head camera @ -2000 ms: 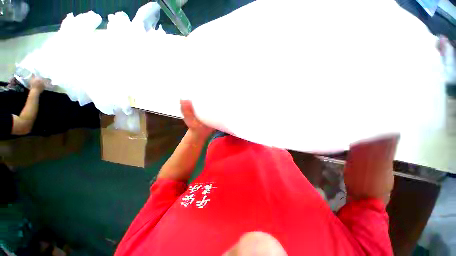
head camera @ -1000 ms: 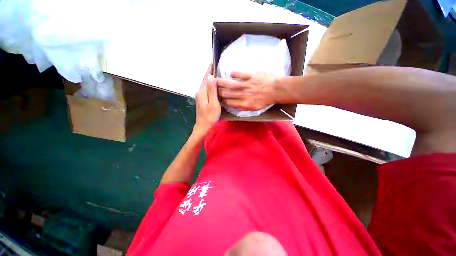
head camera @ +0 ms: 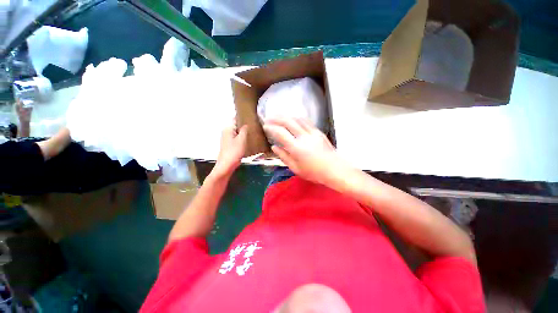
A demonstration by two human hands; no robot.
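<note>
An open brown individual carton [head camera: 248, 116] stands at the front edge of the cream-white bench [head camera: 391, 143]. A bulky white bagged product [head camera: 293, 101] sits inside it, its rounded top showing at the mouth. My left hand [head camera: 232, 145] grips the carton's left wall near the front corner, with the thumb at the rim. My right hand [head camera: 300, 145] lies on the front of the bagged product inside the mouth, fingers fairly flat and pointing left. The carton's lower part is hidden.
Another open carton [head camera: 391, 67] with a white bagged item lies tilted at the bench's right. A white bagged heap [head camera: 116, 116] covers the left bench near a coworker in black [head camera: 55, 165]. A floor carton [head camera: 174, 200] stands below. The green conveyor [head camera: 318, 24] runs beyond.
The carton is more tilted, and my right hand has moved from across the product to its front side. The view has shifted, showing more of the coworker and the right-hand carton.
</note>
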